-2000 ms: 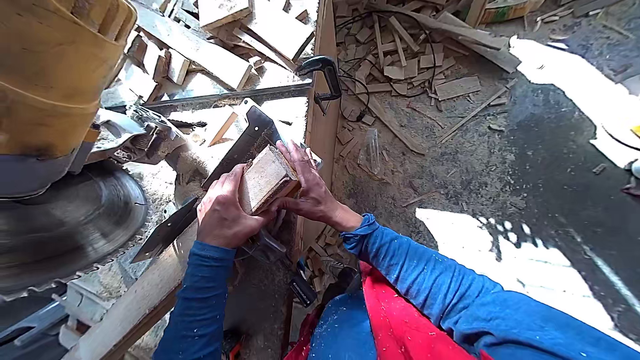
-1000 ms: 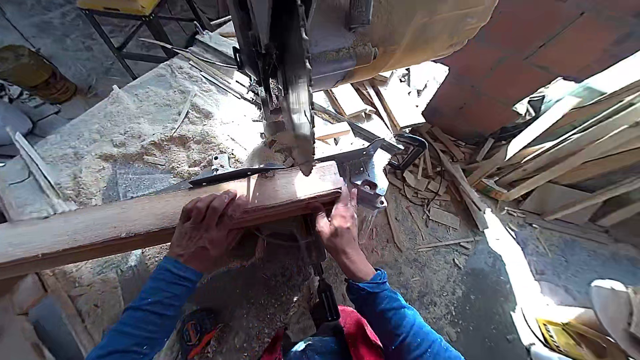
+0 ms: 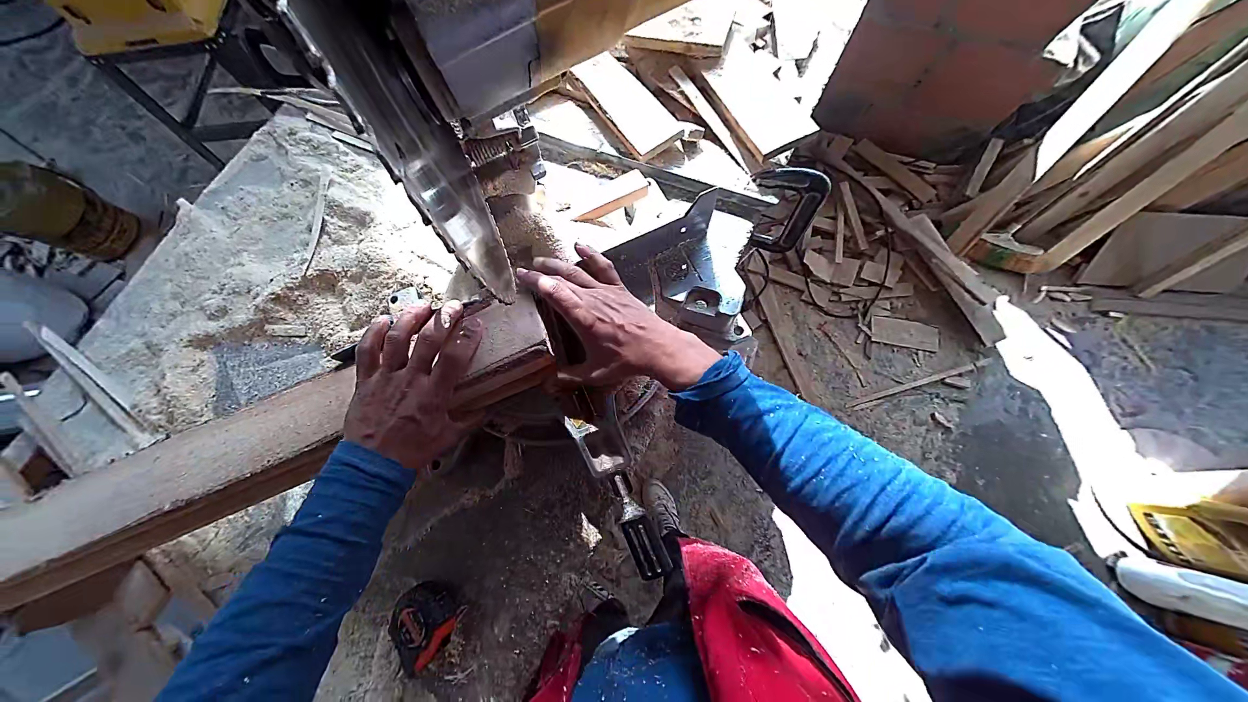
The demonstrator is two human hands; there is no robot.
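Observation:
A long wooden board (image 3: pixel 224 444) lies across the table of a miter saw (image 3: pixel 478 58), against its metal fence (image 3: pixel 673 234). The saw's toothed blade (image 3: pixel 468 214) hangs over the board near its right end. My left hand (image 3: pixel 414 385) grips the board left of the blade, fingers over its top. My right hand (image 3: pixel 609 322) lies at the board's right end, just right of the blade, fingers spread near the fence; whether it holds a small piece there cannot be told. The saw's front handle (image 3: pixel 639 531) sticks out below the board.
A black clamp (image 3: pixel 795 205) grips the bench at the fence's right. Offcuts (image 3: pixel 629 107) lie behind the fence and on the floor. Sawdust covers the bench (image 3: pixel 234 234) at left. A tape measure (image 3: pixel 424 624) lies below. Long boards (image 3: pixel 1150 185) lean at the right.
The view has swung widely. Two seconds ago both hands held a short wood block; one second ago they were on the long board. My right hand has since moved from below the board to its right end.

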